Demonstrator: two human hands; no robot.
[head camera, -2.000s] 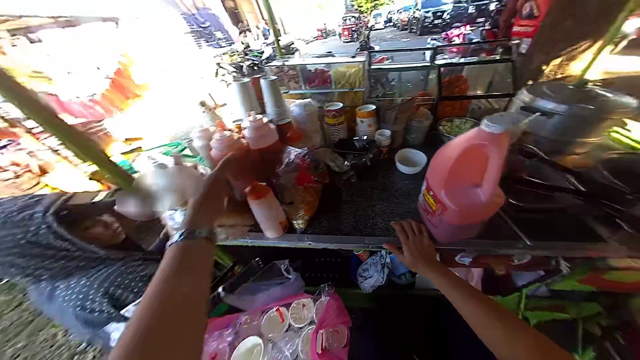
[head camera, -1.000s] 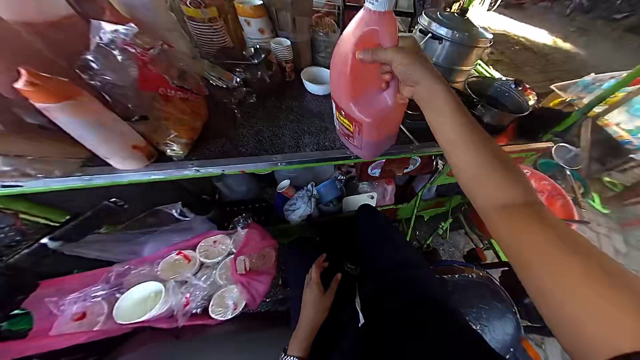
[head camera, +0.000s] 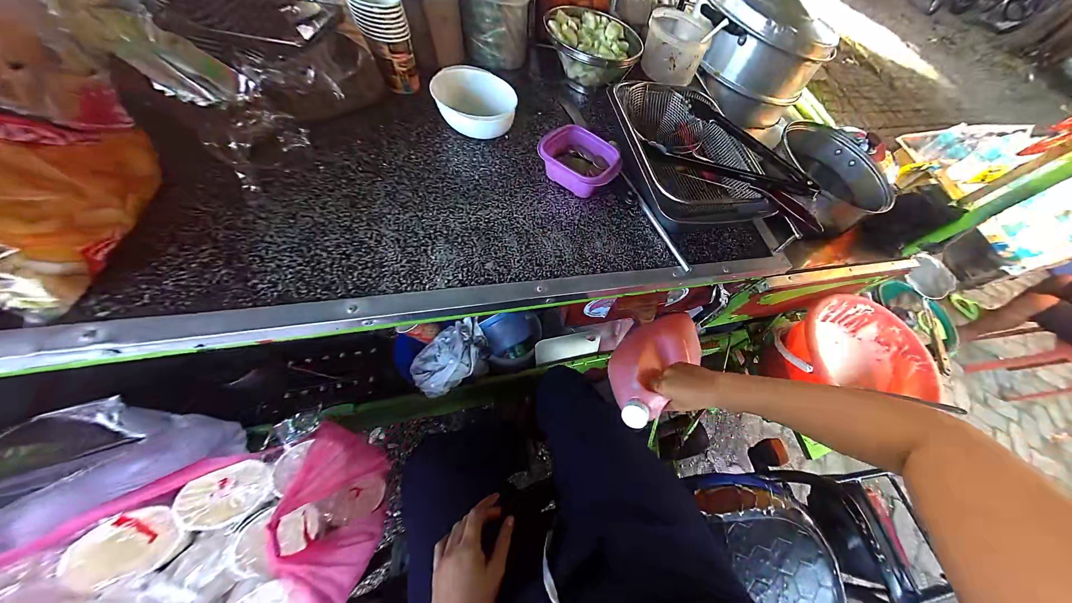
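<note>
A large jug of pink liquid (head camera: 657, 352) with a white cap hangs below the counter's edge, its cap tipped toward me. My right hand (head camera: 682, 387) is closed around its handle. My left hand (head camera: 471, 553) rests at my lap with fingers apart, holding nothing. Above on the speckled black counter (head camera: 360, 218) are a white bowl (head camera: 475, 102) and a purple plastic tub (head camera: 579, 159). Lidded tubs in a pink plastic bag (head camera: 335, 502) lie at the lower left.
A wire basket on a black tray (head camera: 703, 159), a steel pot (head camera: 766, 50) and a wok (head camera: 837, 172) stand at the counter's right. Below are a red basin (head camera: 871, 352) and a black chair (head camera: 779, 544). A shelf under the counter holds a blue container (head camera: 509, 335). Another person's arm shows at far right.
My right hand has brought the jug from the countertop down below its edge, tilting it cap toward me. Two seconds ago that hand was at the counter's edge, not holding the jug.
</note>
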